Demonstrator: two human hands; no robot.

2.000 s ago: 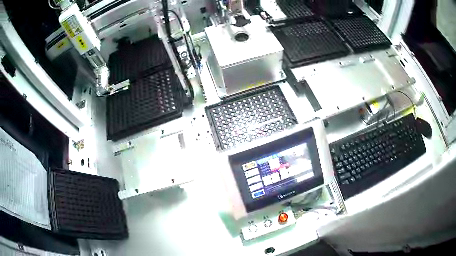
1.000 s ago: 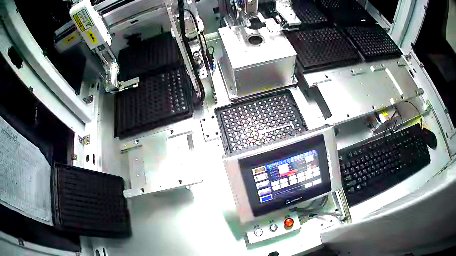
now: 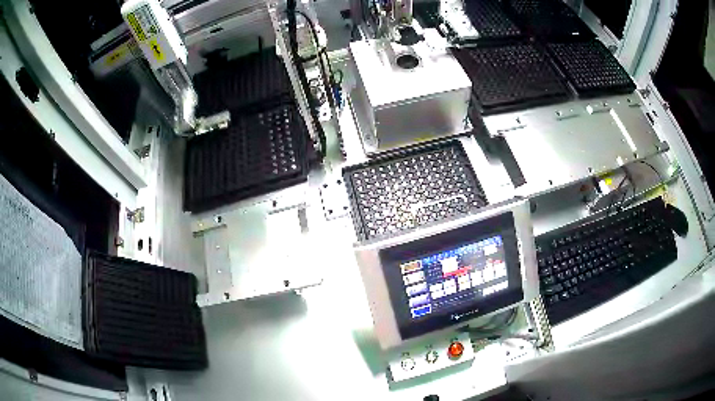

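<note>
Neither of my hands is in view. The touchscreen (image 3: 455,274) stands tilted nearest in front of me, with a blue and white display. Below it is a control button box (image 3: 431,362) with a red-lit button. Behind the screen lies a loaded part tray (image 3: 415,188) with rows of small shiny round parts. At left, another black tray (image 3: 247,157) holds shiny parts in its right-hand columns. A black tray without shiny parts (image 3: 145,313) lies at the lower left.
A black keyboard (image 3: 607,254) and mouse (image 3: 672,218) lie at right. A white block housing (image 3: 415,98) stands centre back. More black trays (image 3: 513,74) lie at back right. A white machine arm (image 3: 161,47) hangs at upper left. A printed sheet (image 3: 35,266) is at far left.
The view has shifted, so the machine appears slightly lower and further right. The touchscreen display has changed and looks clearer. No tray has visibly been moved.
</note>
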